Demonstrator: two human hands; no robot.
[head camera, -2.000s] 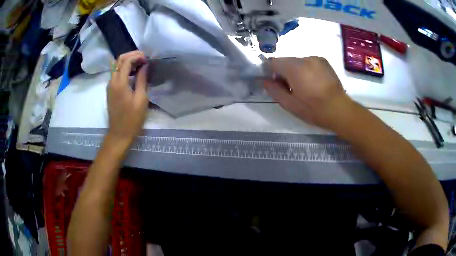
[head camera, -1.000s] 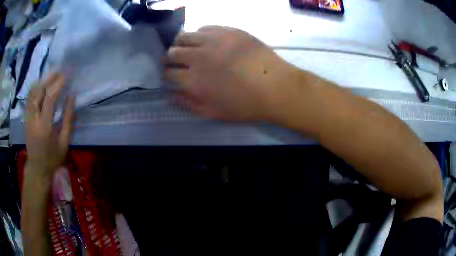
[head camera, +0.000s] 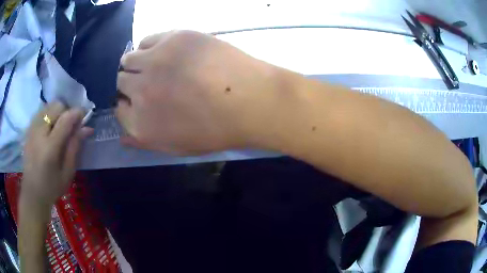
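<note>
A dark fabric panel (head camera: 101, 50) lies at the table's left, between pale panels and my right hand. Light fabric panels (head camera: 24, 80) are heaped at the far left. My left hand (head camera: 53, 141), with a ring, pinches the edge of a light panel near the front edge. My right hand (head camera: 171, 93) lies back-up over the ruler and the dark panel's right edge; its fingertips are hidden, with a small pale bit showing beside them.
The table-edge ruler (head camera: 427, 102) runs along the front. Thread snips (head camera: 435, 56), a red-handled tool (head camera: 438, 24) and a small round metal item (head camera: 473, 67) lie right. A red plastic basket (head camera: 75, 234) is below left. Dark clothing fills the lower middle.
The view has shifted down and right; the machine and phone have left the picture. Both hands have moved left across the table with the fabric, and the dark panel now shows more fully.
</note>
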